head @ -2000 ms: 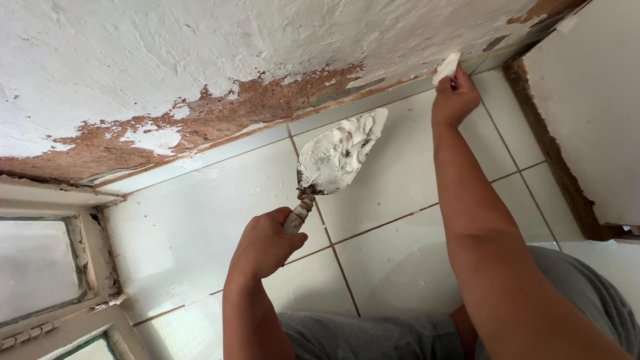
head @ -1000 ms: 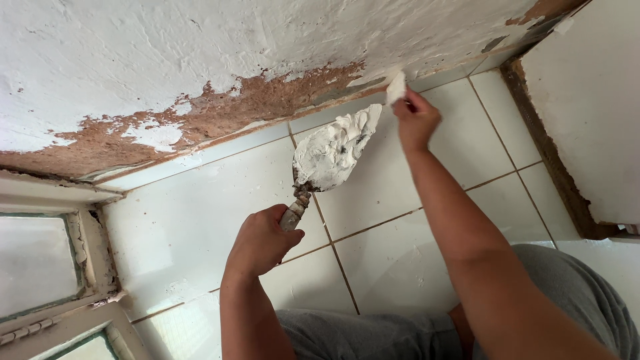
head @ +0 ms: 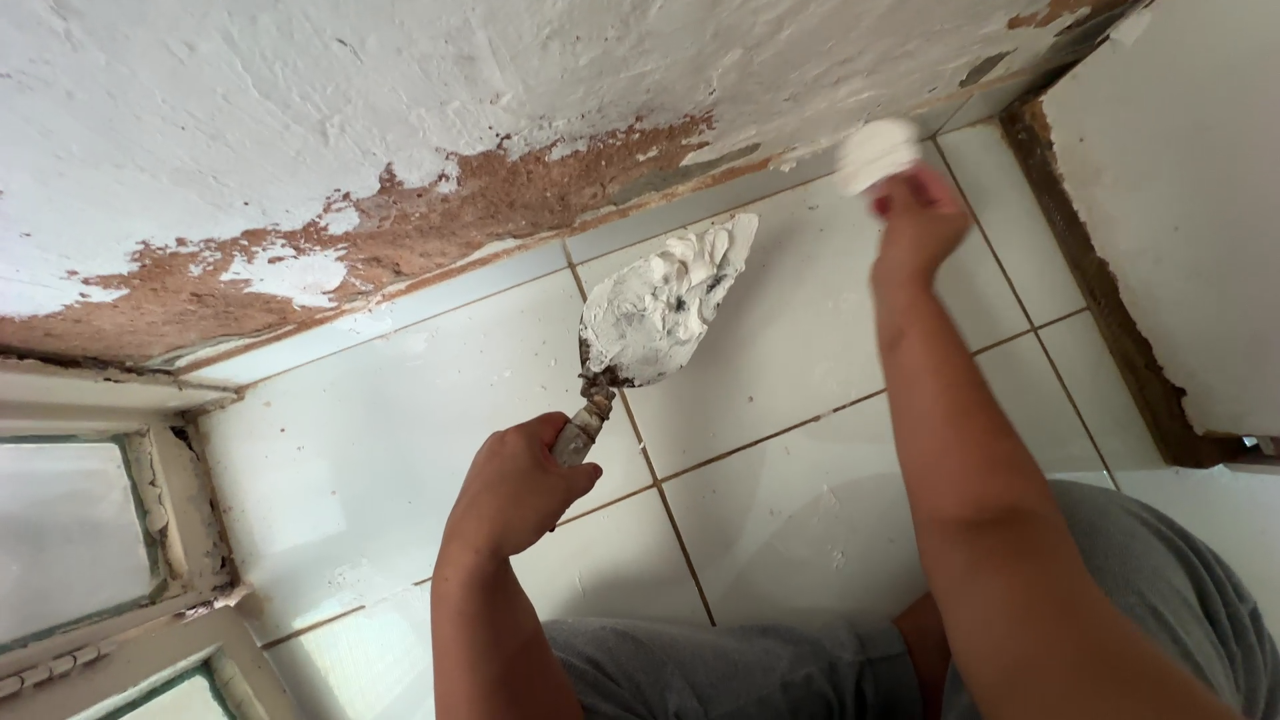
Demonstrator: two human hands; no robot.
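Observation:
My left hand [head: 520, 480] grips the handle of a trowel [head: 585, 425], whose pointed blade lies under a thick heap of white filler paste [head: 665, 305]. My right hand [head: 920, 225], blurred, pinches a small whitish, paste-coated piece [head: 877, 155], its kind unclear, near the foot of the wall at upper right. Above the trowel runs the wall [head: 300, 100], rough and white, with a band of bare reddish-brown plaster [head: 500, 195] along its lower edge. White smears lie over part of that band.
White tiles with brown joints [head: 780, 330] spread below the wall. A worn window frame [head: 165, 500] with glass panes stands at lower left. On the right is a white panel [head: 1180, 200] with a rough brown edge [head: 1090, 280]. My knees in grey cloth are at the bottom.
My right hand moved left along the wall's lower edge with the whitish piece, then back to the right and turned it. The left hand and the loaded trowel have barely moved.

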